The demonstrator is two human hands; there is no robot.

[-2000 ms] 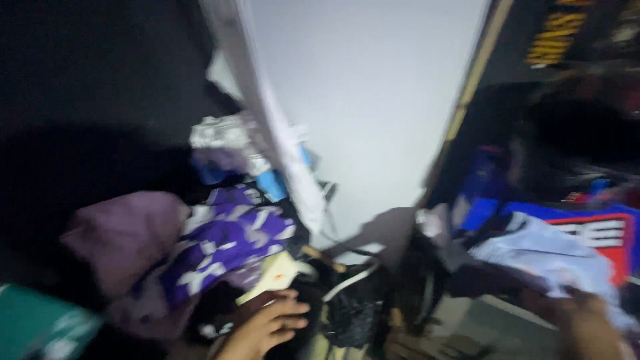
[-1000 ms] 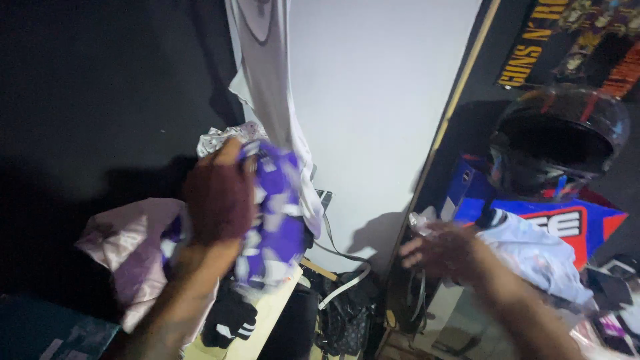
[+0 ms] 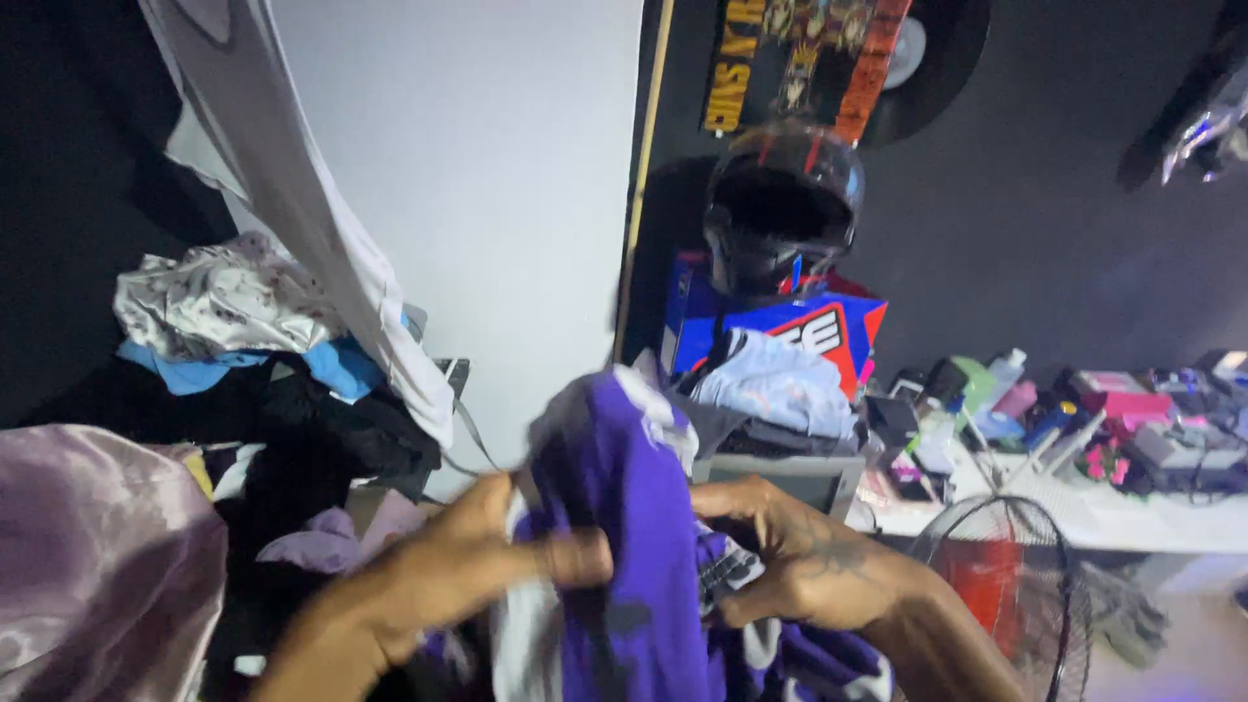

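A purple garment (image 3: 634, 487) with white and grey patches is held up between my two hands at the lower middle. My left hand (image 3: 468, 565), blurred, grips its left side with the thumb across the front. Fingers of my right hand (image 3: 809, 565) pinch its right side, beside a dark patterned part of the cloth. The lower folds hang past the bottom of the view. At the lower left lies a shiny pink satin cloth (image 3: 97, 556), and behind it a silvery satin cloth (image 3: 224, 302) rests on blue fabric.
A white cloth (image 3: 331, 214) hangs before a pale panel (image 3: 487, 175). Right of it, a motorcycle helmet (image 3: 780, 210) sits on a blue and red box (image 3: 692, 317), with light blue cloth (image 3: 780, 385) in front. A white table (image 3: 1150, 526) bears many small items; a wire-caged fan (image 3: 1004, 585) stands nearby.
The purple garment was on the left pile two seconds ago; both hands now hold it at the middle. My right hand has come in from beside the light blue cloth. The view has turned right.
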